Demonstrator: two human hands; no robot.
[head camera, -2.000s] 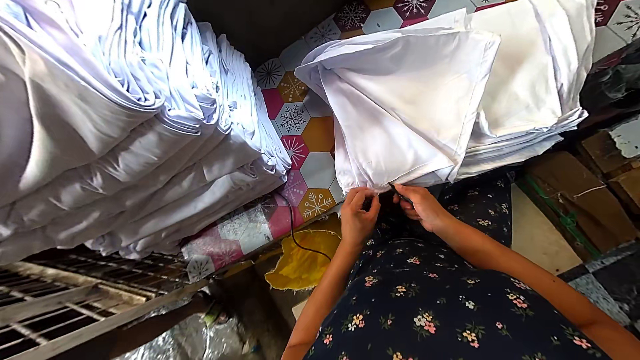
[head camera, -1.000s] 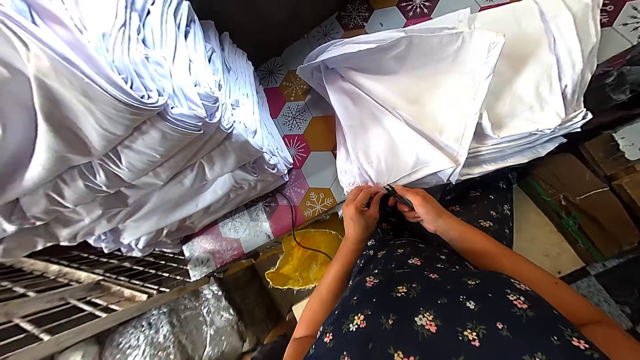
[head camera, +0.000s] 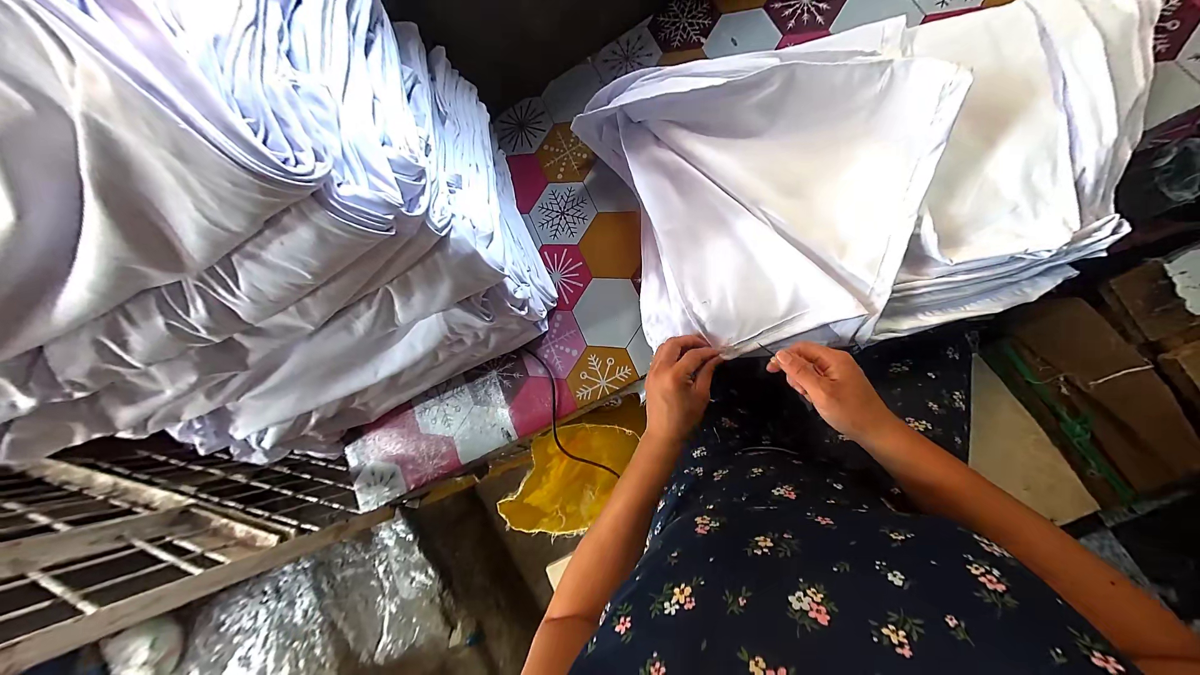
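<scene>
A folded white cloth (head camera: 787, 187) lies on the patterned table cover, its near edge towards my body. My left hand (head camera: 682, 380) pinches that near edge between thumb and fingers. Just to the right, my right hand (head camera: 825, 380) has its fingertips closed on a small, thin dark item at the cloth's edge; what it is cannot be made out. Under and beside this cloth, to the right, is a stack of white cloths (head camera: 1003, 169). At the left rises a tall pile of folded white fabric (head camera: 234, 272).
The table cover (head camera: 609, 244) has hexagons and snowflakes. A dark cord (head camera: 555, 412) hangs over its edge beside a yellow cloth (head camera: 567, 478). A metal grille (head camera: 141, 525) stands at lower left. Brown cardboard (head camera: 1078, 375) lies at right.
A dark object that showed between my hands one second ago is less visible now. My right hand has shifted slightly, its fingertips now apart from my left hand. The cloths lie as before.
</scene>
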